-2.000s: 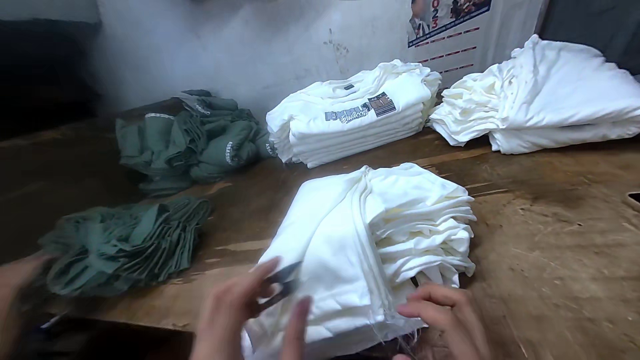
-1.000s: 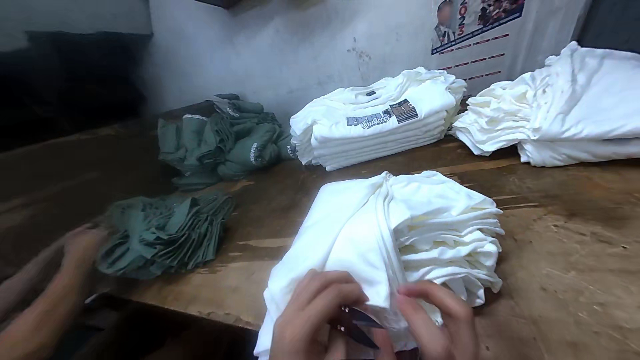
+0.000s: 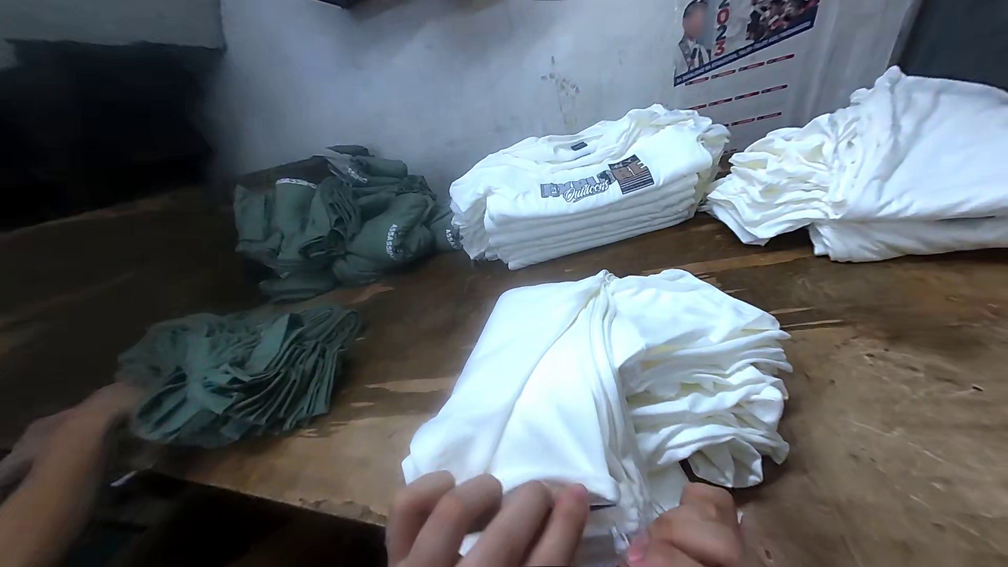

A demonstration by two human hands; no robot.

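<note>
A thick pile of folded white shirts (image 3: 543,378) lies in front of me near the table's edge, its layered folds bunched on the right side. At the pile's near edge, my left hand (image 3: 488,520) has its fingers curled over the white cloth. Close to its right, my right hand (image 3: 689,531) pinches the lower edge of the cloth beside some loose threads. A small dark piece shows under the fabric by my left fingertips; the dark tool seen earlier is otherwise hidden.
Another person's hand (image 3: 71,441) touches a bundle of dark green cloth pieces (image 3: 236,374). Behind are rolled green garments (image 3: 346,220), a stack of printed white shirts (image 3: 591,189) and more white garments (image 3: 906,165). A calendar (image 3: 740,55) hangs on the wall. The wooden table's edge (image 3: 315,504) runs in front.
My hands have come in to the near edge of the white pile, and my fingers have closed on the cloth. The dark tool in my left hand has mostly gone from sight.
</note>
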